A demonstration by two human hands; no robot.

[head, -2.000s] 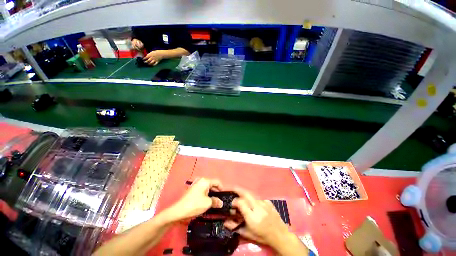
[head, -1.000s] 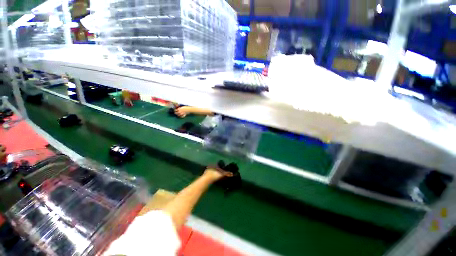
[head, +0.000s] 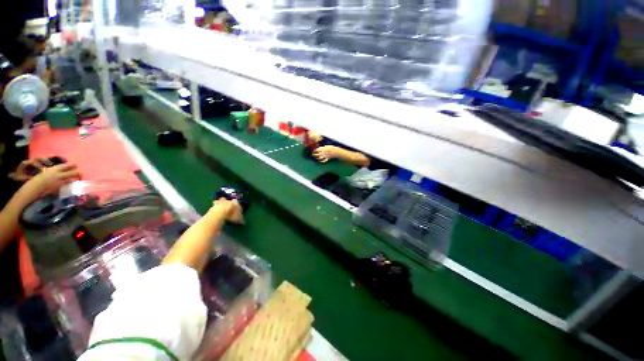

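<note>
My left hand point(head: 228, 209) reaches over the green conveyor belt point(head: 300, 247), its arm in a white sleeve with a green band. Its fingers are closed around a part-built black unit point(head: 229, 193) with a shiny part on top; the fingertips are partly hidden. Another dark unit point(head: 387, 279) sits on the belt further right, apart from my hand. My right hand is out of the picture.
Clear blister trays point(head: 243, 278) and yellow-tan sheets point(head: 272, 328) lie near my arm. A grey machine point(head: 92, 233) with a red light and another worker's hands point(head: 53, 175) are at left. Across the belt are a tray point(head: 409, 218) and a person's arm point(head: 342, 155). A shelf point(head: 395, 130) hangs overhead.
The view has swung left. My left hand has let go of the dark unit on the belt and moved left to the shiny-topped unit. My right hand left view earlier.
</note>
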